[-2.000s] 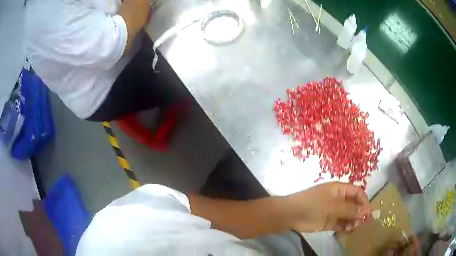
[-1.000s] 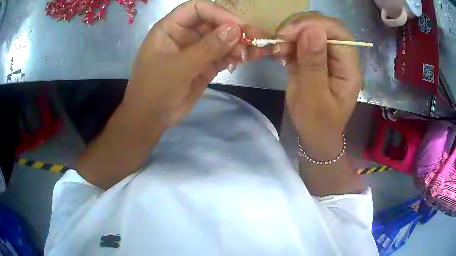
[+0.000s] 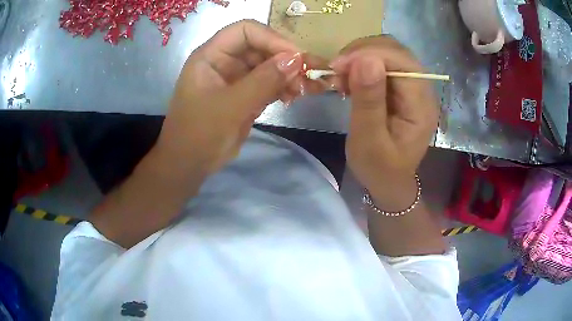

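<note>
My left hand [image 3: 229, 94] pinches a small red part [image 3: 305, 68] between thumb and fingertips; the fingers hide most of it. My right hand [image 3: 389, 100] holds a cotton swab [image 3: 417, 76] level, its white tip touching or very close to the red part. A heap of red parts [image 3: 125, 15] lies at the upper left. The brown work board [image 3: 326, 34] is beyond my hands, with gold pieces [image 3: 337, 6] and a whitish blob [image 3: 296, 8] on it. A thin stick [image 3: 310, 12] rests from the blob towards the gold pieces.
A pale pink mug [image 3: 486, 22] stands at the upper right on a red printed card [image 3: 517, 81]. The metal bench's front edge runs below my hands. A red stool [image 3: 489, 194] and a pink bag [image 3: 545, 232] are at the lower right.
The view has swung from the side to straight down at both hands. Since one second ago, the hands sit slightly lower in view and more of the board, blob and gold pieces shows.
</note>
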